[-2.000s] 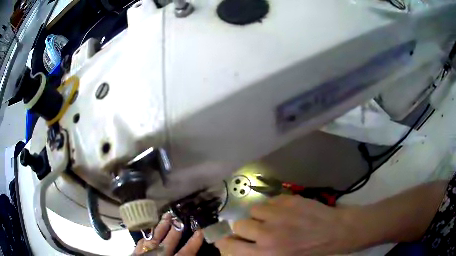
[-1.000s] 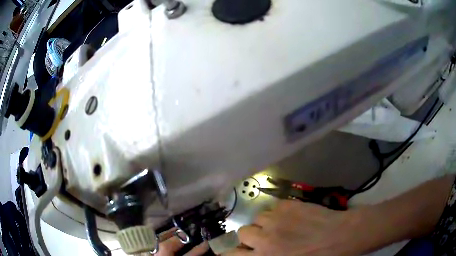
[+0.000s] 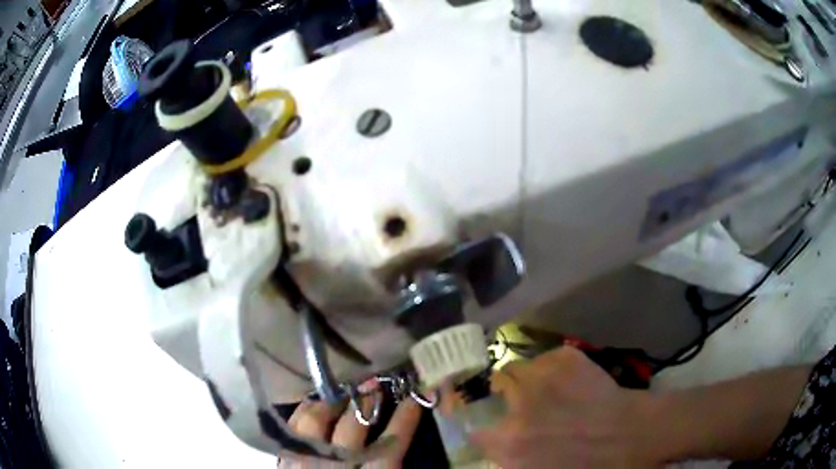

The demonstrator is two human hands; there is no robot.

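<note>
The white sewing machine head fills the middle of the view and hides most of the needle area. Dark cloth shows in a small patch between my hands. My left hand is bare, with its fingers bent below the machine's wire guides and cut off by the bottom edge. My right hand is bare and lies right of the cloth, its fingers curled by a pale block. The grip of both hands on the cloth is hidden. A cream ribbed knob sits just above the fingers.
A tool with red and black handles lies behind my right hand, beside a lamp-lit spot. A black cord runs right of it. White crumpled material lies under the machine arm. A black knob with a yellow band stands upper left.
The view has shifted, so the machine head appears further right and more of its left end shows. My hands stay by the cloth under the head; the ribbed knob now covers more of the lit spot.
</note>
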